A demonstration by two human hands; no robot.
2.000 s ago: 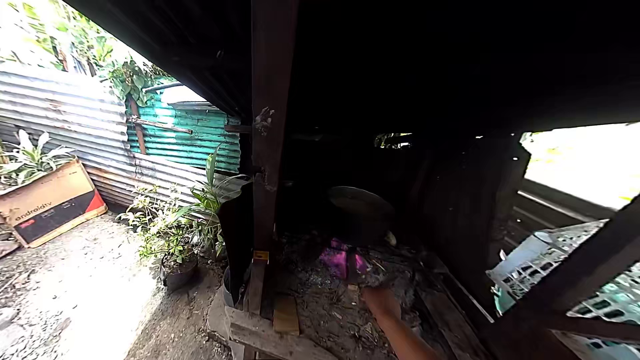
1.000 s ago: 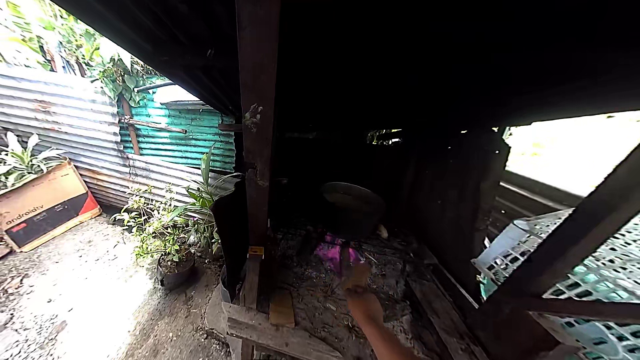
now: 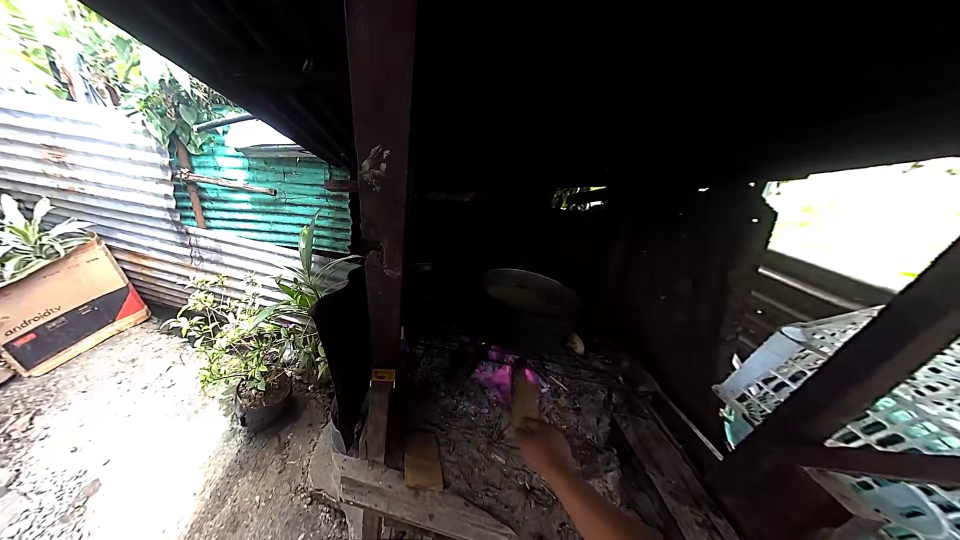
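Note:
My right hand (image 3: 543,447) reaches in from the bottom right and grips a flat piece of wood (image 3: 525,397). The wood's far end is at the pinkish glow of the fire (image 3: 495,375), on the ash-covered hearth (image 3: 472,450). Just beyond it stands a dark cooking pot (image 3: 529,326) with a round lid (image 3: 531,291), hard to make out in the shade. A small wood block (image 3: 424,461) lies at the hearth's front edge. My left hand does not show.
A wooden post (image 3: 379,172) rises left of the hearth, with a small yellow box (image 3: 383,376) on a ledge. Potted plants (image 3: 262,401) and a cardboard box (image 3: 71,307) stand at the left by corrugated sheets (image 3: 82,165). White plastic crates (image 3: 900,420) are at the right.
The piece of wood in my right hand now shows plainly, extending to the fire. The pot stays in its place on the hearth.

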